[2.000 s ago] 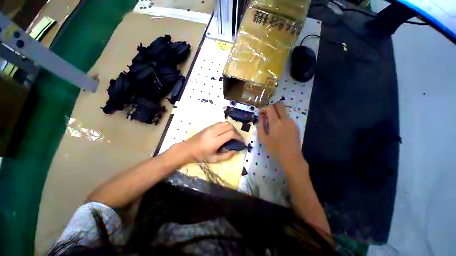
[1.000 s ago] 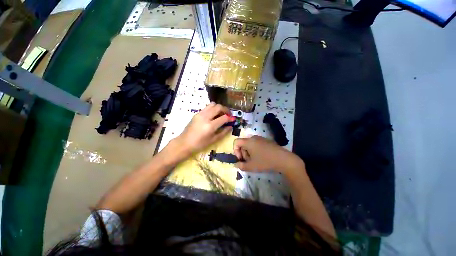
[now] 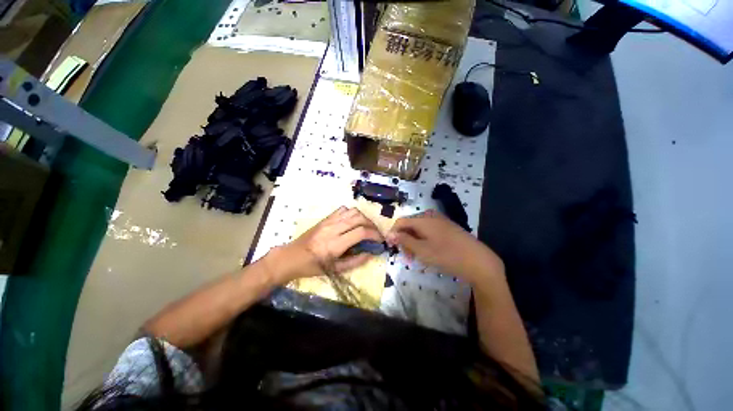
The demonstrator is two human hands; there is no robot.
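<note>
A black plastic part at the marking spot (image 3: pixel 379 192) lies on the perforated plate, just below the carton's open end. My left hand (image 3: pixel 341 239) holds another black part (image 3: pixel 367 248) over the yellow pad (image 3: pixel 309 285). My right hand (image 3: pixel 430 239) is at the right end of that held part, thumb and fingertips close together; whether they grip it cannot be told. A third black part (image 3: pixel 452 205) lies on the plate to the right, partly behind my right hand.
A heap of black parts (image 3: pixel 229 148) lies on brown cardboard (image 3: pixel 161 273) at left. The taped carton (image 3: pixel 406 88) stands ahead, a mouse (image 3: pixel 471 107) beside it. Dark parts (image 3: pixel 595 233) show faintly on the black mat (image 3: pixel 546 160). A metal arm (image 3: pixel 88 124) juts in at upper left.
My left hand has moved back from the marking spot, where a part now shows uncovered, and is on the part over the pad. My right hand has shifted slightly right and up.
</note>
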